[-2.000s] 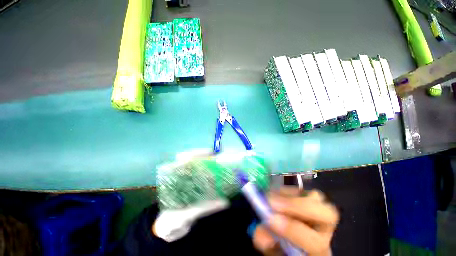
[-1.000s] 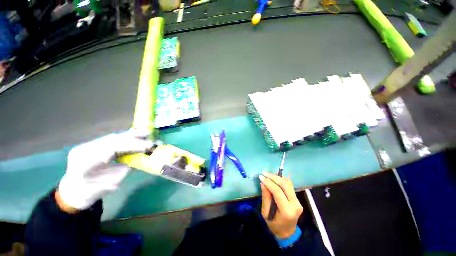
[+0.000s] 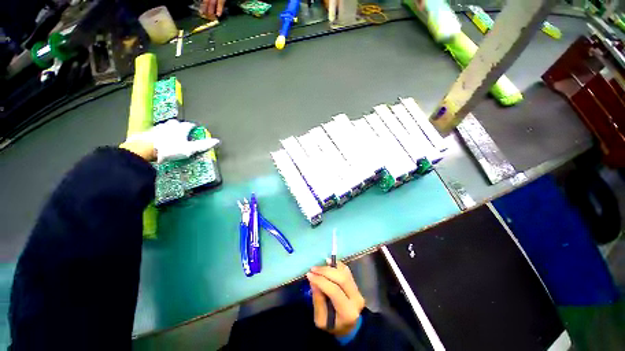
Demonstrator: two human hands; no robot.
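My left hand (image 3: 177, 142), in a white glove, is on green circuit boards (image 3: 188, 179) lying solder side up beside the lime-yellow foam bar (image 3: 142, 96). Its fingers partly cover the boards, and I cannot tell whether they grip one. Another green board (image 3: 166, 101) with a yellow edge lies behind it. My bare right hand (image 3: 336, 296) is at the mat's front edge and holds a thin probe (image 3: 334, 255) with a dark handle, its metallic tip pointing away from me. Blue-handled side cutters (image 3: 273, 233) lie on the teal mat with a purple-blue marker pen (image 3: 255, 236) across them.
Several boards with whitish strips (image 3: 356, 161) stand in a row at centre right. A slanted post (image 3: 493, 58) and a metal strip (image 3: 485, 149) are at right. A second lime bar (image 3: 506, 90) lies behind the post. Another person's hand (image 3: 214, 7) shows at the top.
The view has shifted right. My left hand has moved from the mat to the boards by the foam bar; the yellow-edged part it held is no longer seen in it. My right hand still holds the probe.
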